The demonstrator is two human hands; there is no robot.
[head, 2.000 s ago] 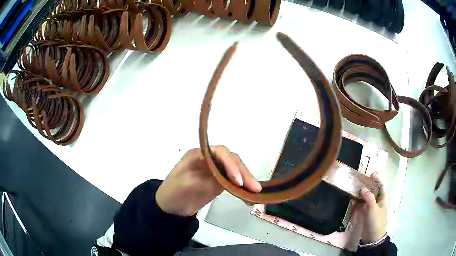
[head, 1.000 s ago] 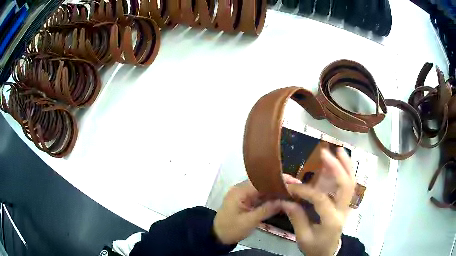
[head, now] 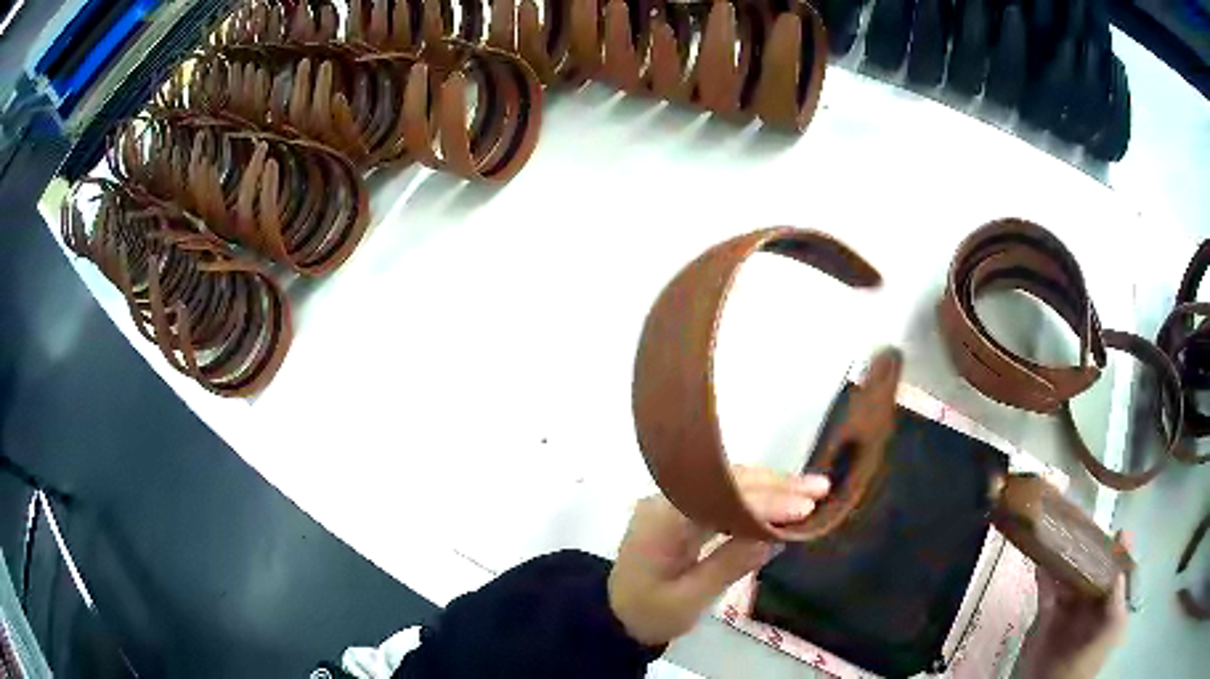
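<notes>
A brown curved leather strap is held up in an open C-shape by my left hand, fingers inside the curve and thumb outside. My right hand is at the lower right, partly cut off by the bottom edge. It holds the brown-stained clear roller applicator, whose narrow end is at the right edge of the black pad. The pad lies on a pale sheet with pink-red print. The strap and applicator are apart.
Rows of brown straps stand on edge at the left and far side. Black straps stand at the far right. Coiled straps lie right of the pad, with loose brown straps beyond. The white table curves above a dark floor.
Since one second ago my right hand has left the strap, moved right and taken hold of the applicator. My left hand still holds the strap, now turned. The view has shifted.
</notes>
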